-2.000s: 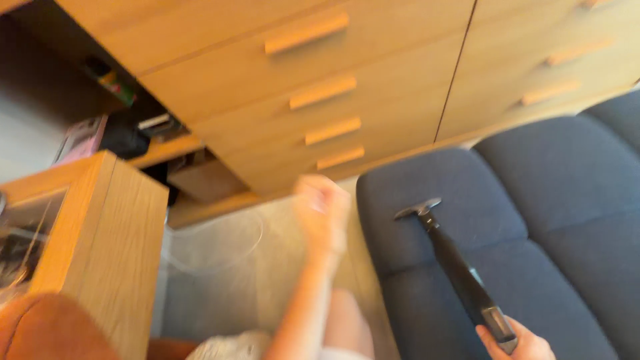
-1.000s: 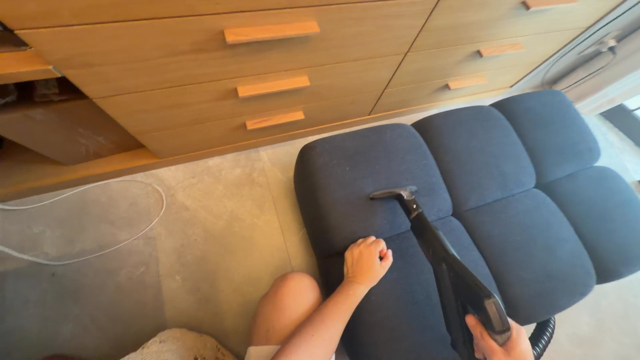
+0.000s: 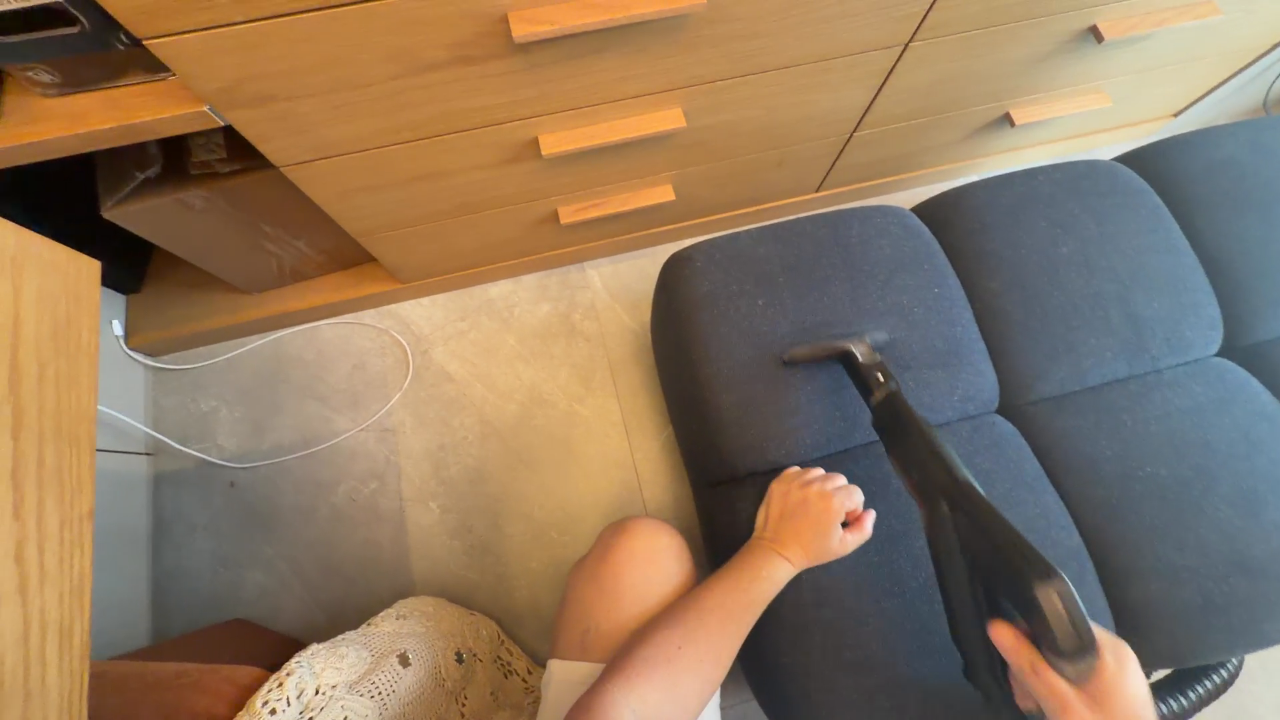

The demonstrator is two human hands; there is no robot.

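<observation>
My right hand (image 3: pixel 1075 670) grips the handle of a black vacuum upholstery wand (image 3: pixel 960 510) at the lower right. The wand's flat nozzle head (image 3: pixel 830 351) rests on the near-left cushion section of a dark blue tufted ottoman (image 3: pixel 1110 500). My left hand (image 3: pixel 812 515) is closed in a loose fist with nothing visible in it, over the ottoman's left part, just left of the wand. A ribbed black hose (image 3: pixel 1195 688) shows beside the ottoman, behind my right hand.
Wooden drawers (image 3: pixel 500 110) with bar handles run behind the ottoman. A white cable (image 3: pixel 400 400) loops on the tiled floor (image 3: pixel 510 400). A cardboard box (image 3: pixel 240 215) sits in a low shelf at left. A wooden furniture side (image 3: pixel 45 470) stands at the left edge, and crocheted fabric (image 3: pixel 400 665) lies near my knee.
My left hand has come from beside the ottoman to over its left part, still closed. The nozzle stays on the same end section, with my right hand on the handle. The view has shifted.
</observation>
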